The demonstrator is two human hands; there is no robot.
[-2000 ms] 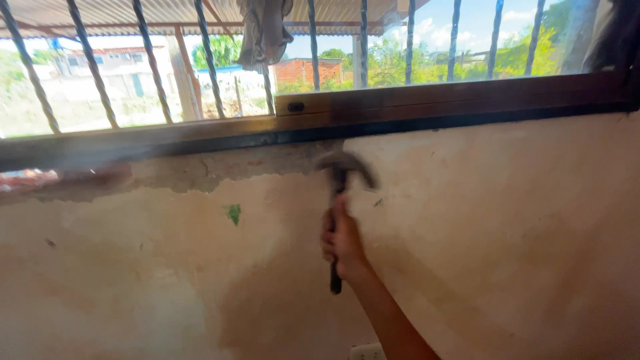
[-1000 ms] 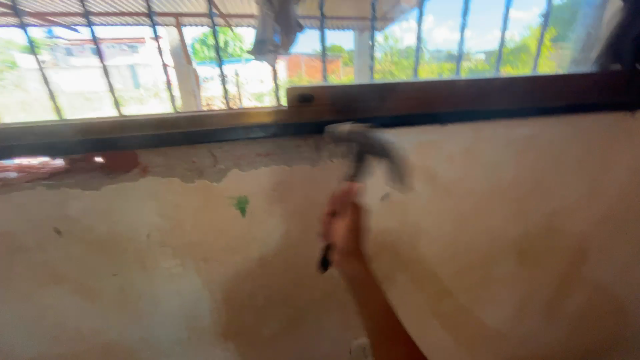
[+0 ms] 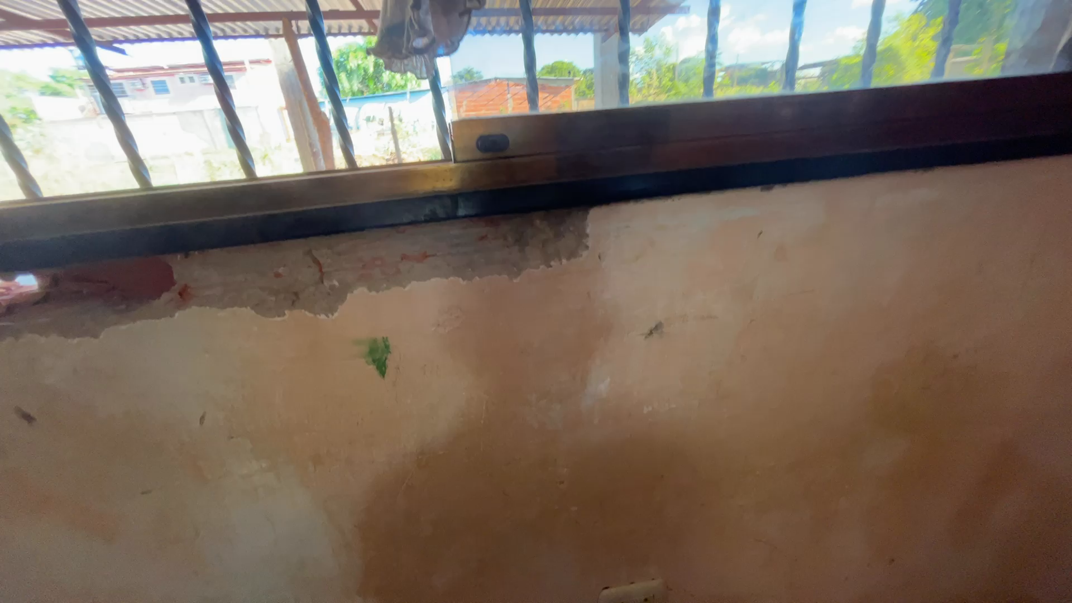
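Neither of my hands shows in the head view now, and no hammer is in sight. A plastered wall (image 3: 519, 402) fills the lower part. Under the window frame (image 3: 703, 134) the plaster is broken away along a jagged strip (image 3: 402, 260), which bares rough grey mortar. Reddish material (image 3: 126, 280) is exposed at its left, beside a small bright spot. The strip's right end stops at intact plaster. A green mark (image 3: 378, 356) is on the wall below it.
Twisted metal bars (image 3: 222, 88) stand across the window. Grey cloth (image 3: 423, 33) hangs at the top. A pale wall plate (image 3: 634, 591) is partly visible at the bottom edge. Outside are a corrugated roof (image 3: 167, 17) and a brick structure (image 3: 515, 96).
The hand with the claw hammer, seen at the wall just below the window frame in both earlier frames, has left the view.
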